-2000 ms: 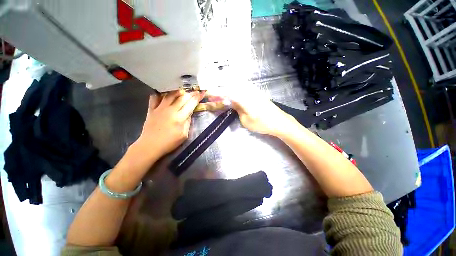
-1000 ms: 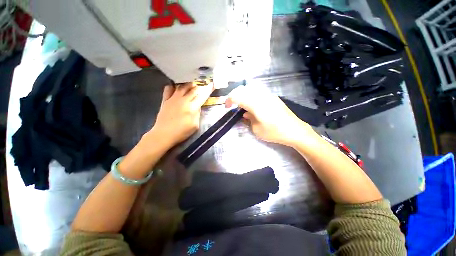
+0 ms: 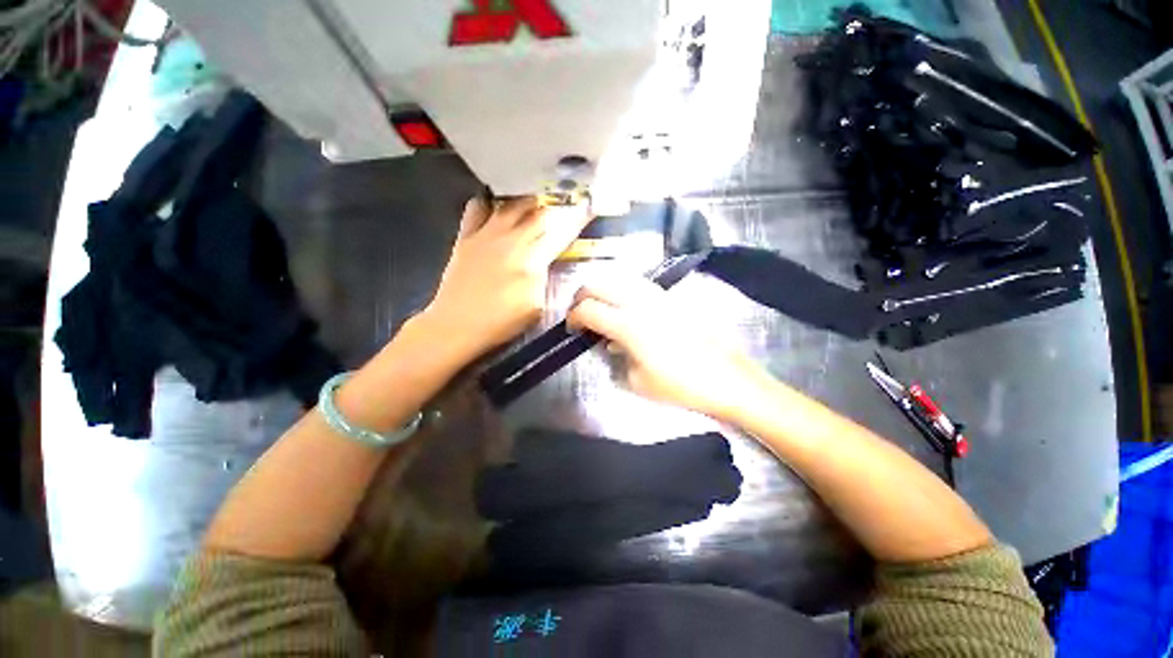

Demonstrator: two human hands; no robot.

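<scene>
My left hand [image 3: 502, 270] lies at the needle area under the white sewing machine head [image 3: 515, 103], fingertips down on work there; its grip is hidden. My right hand [image 3: 663, 347] has its fingers on a black zipper [image 3: 540, 361] with a pale line, which slants from the lower left up to the right. The yellow guide [image 3: 585, 248] shows between the hands. A black strip [image 3: 798, 289] runs from near the needle area right to the zipper pile [image 3: 952, 193]. Plain black fabric strips [image 3: 611, 476] lie nearest me.
A heap of black cut pieces [image 3: 180, 276] lies at the left of the table. Red and black snips [image 3: 924, 409] lie at the right, beyond my right forearm. A blue bin [image 3: 1138, 553] stands at the lower right, with black pieces beside its near edge.
My right hand has moved back from beside the guide, down along the zipper. More of the black strip shows beyond it. My left hand stays by the needle. The whole view has shifted.
</scene>
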